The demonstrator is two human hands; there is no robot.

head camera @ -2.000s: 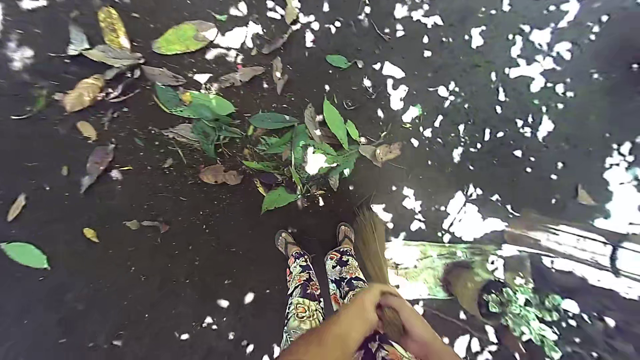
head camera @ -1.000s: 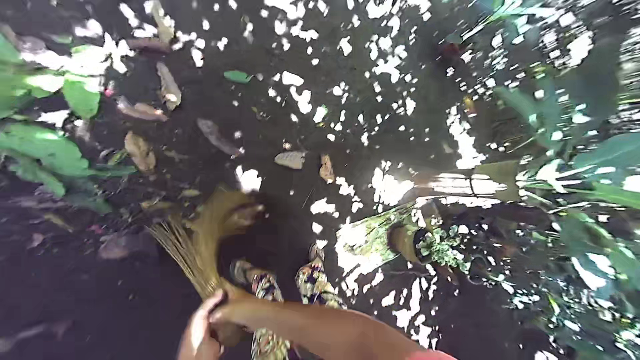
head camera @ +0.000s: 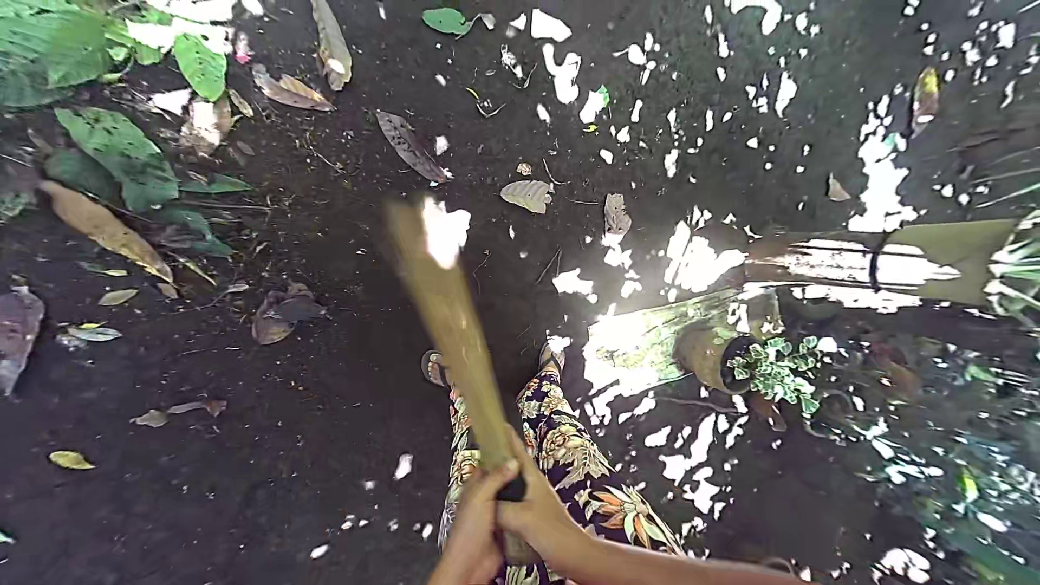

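Observation:
A bundled-fibre hand broom (head camera: 455, 325) slants up from my two hands, its bristle end blurred over the dark soil between my feet and the leaves. My left hand (head camera: 471, 528) is wrapped round the lower part of the bundle. Against it, on the right side, my right hand (head camera: 540, 508) also grips the bundle. Dry brown leaves (head camera: 406, 146) lie scattered ahead of the broom. Green leaves (head camera: 122, 158) are heaped at the upper left, with a long brown leaf (head camera: 106, 227) beside them.
My sandalled feet (head camera: 551, 357) stand on bare soil. To the right are a flat mossy slab (head camera: 634, 345), a plant pot (head camera: 707, 353) with a small variegated plant (head camera: 780, 370), and a long trunk-like piece (head camera: 942, 256) lying on the ground. Bright sun patches dapple the soil.
The broom, at the left over the soil a second ago, has moved right and now stands in front of my legs. Both hands stay on it. The view has shifted.

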